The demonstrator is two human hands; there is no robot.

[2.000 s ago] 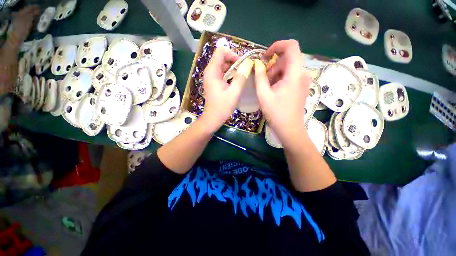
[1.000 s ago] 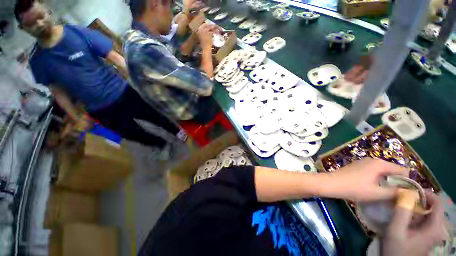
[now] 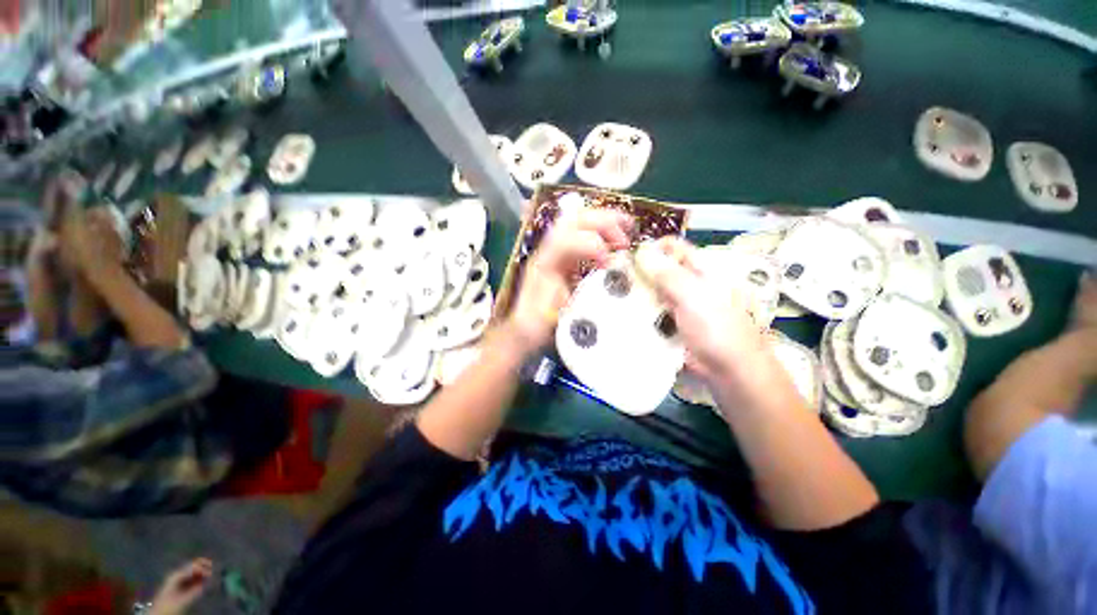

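Observation:
A cream-white plastic housing cover [image 3: 628, 354] with dark round holes is held flat-side up over the front of the parts box. My left hand [image 3: 556, 270] holds its upper left edge. My right hand [image 3: 700, 300] holds its upper right edge, with a pale yellow cot on a fingertip. The parts box [image 3: 657, 218], a cardboard tray with a heap of shiny plated inserts, is partly hidden by my hands and the cover. A mallet [image 3: 565, 380] lies at the bench's near edge, partly covered.
Piled covers [image 3: 361, 276] lie left of the box and more piled covers [image 3: 896, 342] lie right. Single covers [image 3: 614, 155] and bulky units [image 3: 819, 70] lie farther across. A pale upright post [image 3: 439, 90] rises behind the box. People sit at both sides.
The view has swung back from the left to the bench ahead. The held cover has turned so that its face with holes now shows. Both hands still hold it.

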